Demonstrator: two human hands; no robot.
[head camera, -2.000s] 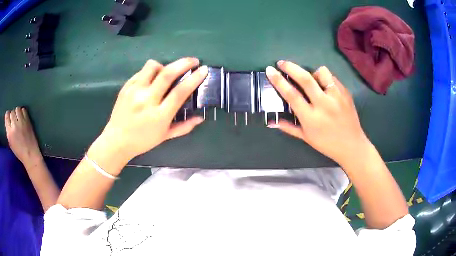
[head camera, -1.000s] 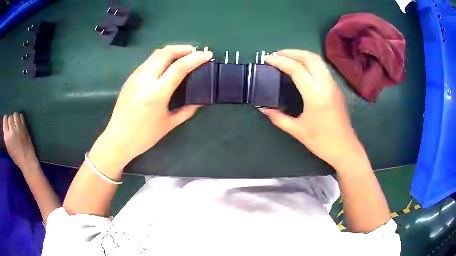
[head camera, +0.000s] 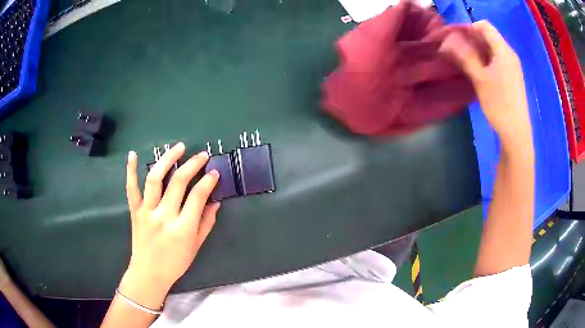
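Note:
A row of black power adapters lies on the dark green bench, metal prongs pointing away from me. My left hand rests over the left part of the row with its fingers spread on the adapters, hiding some of them. My right hand grips the dark red cloth at its right side, over the bench near the blue bin. The cloth and the fingers on it are blurred.
Two black adapters stand at the left, and a row of them is at the left edge. A blue bin and a red bin are at the right. Another blue bin is upper left. A person's arm shows lower left.
My right hand has left the adapters and taken hold of the red cloth. My left hand stays on the row, now laid on top. The view has turned toward the right.

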